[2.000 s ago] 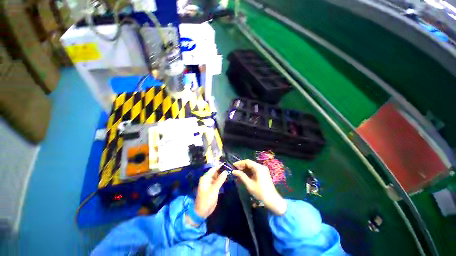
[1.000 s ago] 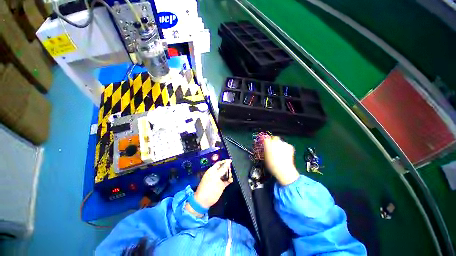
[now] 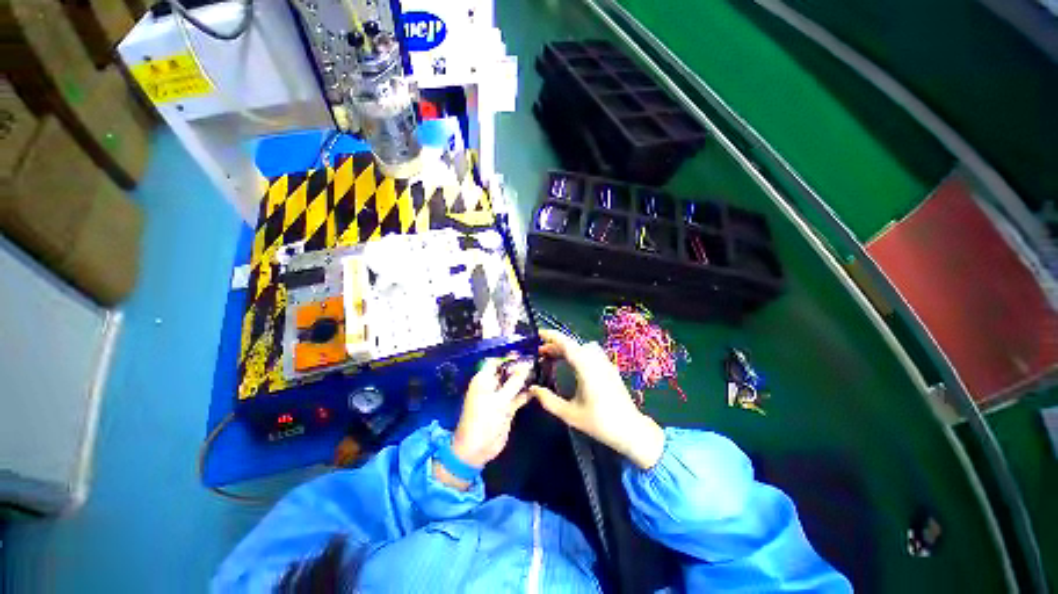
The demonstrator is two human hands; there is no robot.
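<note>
My left hand and my right hand meet in front of the machine's front right corner. Both hold a small dark workpiece between their fingertips; the fingers cover most of it. The pile of pink, red and blue lead wires lies on the green bench just right of my right hand. The white-silver fixture plate lies left of and beyond my hands, with the black fixture nest at its right end and an orange block at its left.
The silver press head stands over the striped base cover. A black compartment tray holds small parts; stacked trays are behind it. Loose small parts lie right of the wires. A metal rail runs along the right. Cartons are at left.
My right hand has come back from the wire pile to my left hand, and both now hold the workpiece. The wire pile is uncovered. The view has shifted slightly.
</note>
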